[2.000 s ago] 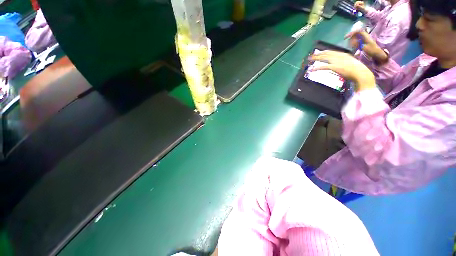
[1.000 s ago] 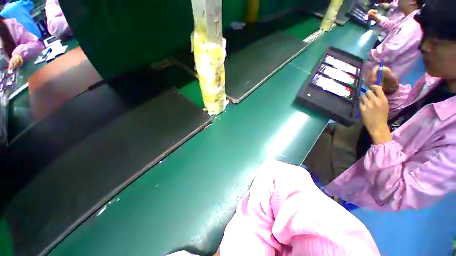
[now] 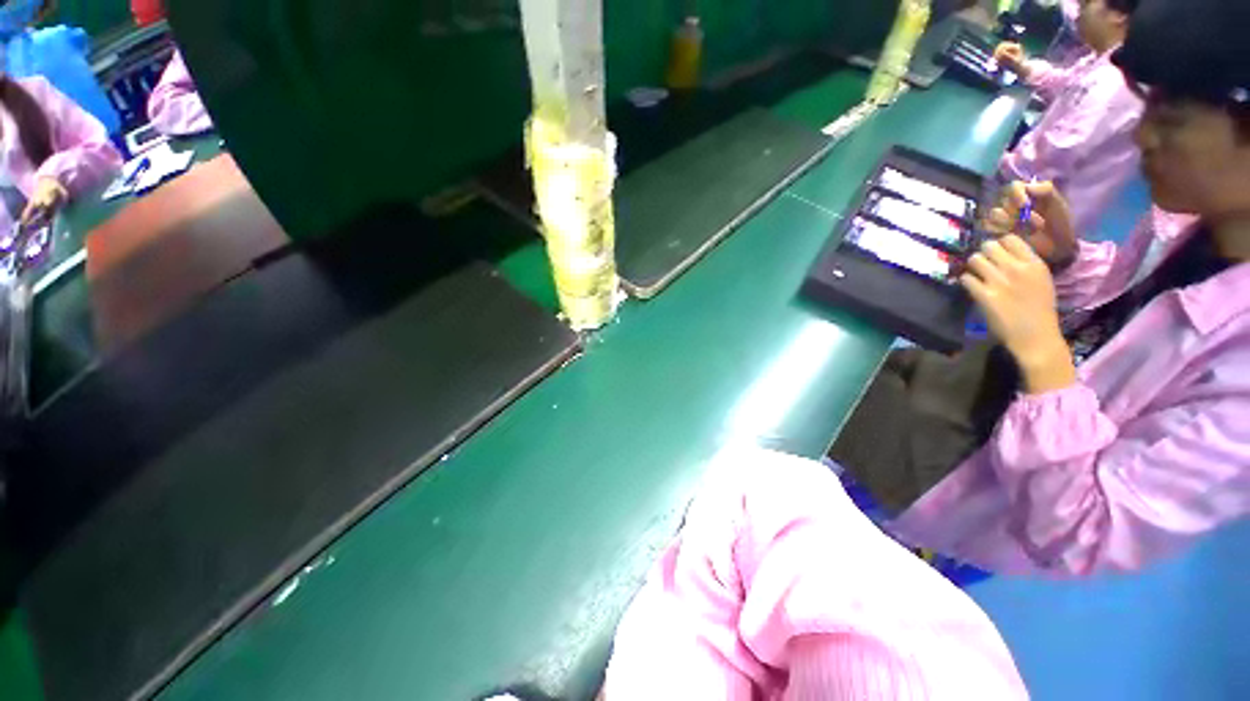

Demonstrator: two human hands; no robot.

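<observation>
The glossy green bench (image 3: 480, 507) lies in front of me. My pink striped sleeves (image 3: 809, 589) are folded together at its near edge, at the bottom of the view. Neither of my hands can be made out. A tiny pale sliver and a dark shape at the bottom edge are too cut off to name. A long black mat (image 3: 315, 438) lies along the bench back. On the right, a black phone tray (image 3: 891, 308) holds several lit smartphones (image 3: 898, 247) in front of a neighbour.
A taped post (image 3: 576, 226) stands at the bench back beside another dark mat (image 3: 713, 199). The neighbour in pink (image 3: 1110, 466) holds a blue pen over the tray. More workers sit beyond and at the far left workstation. A dark green partition (image 3: 357, 110) is behind; blue floor shows lower right.
The neighbour's hand has left the lit phones, and both their hands are now at the tray's right side. The view has shifted slightly. My sleeves have hardly moved.
</observation>
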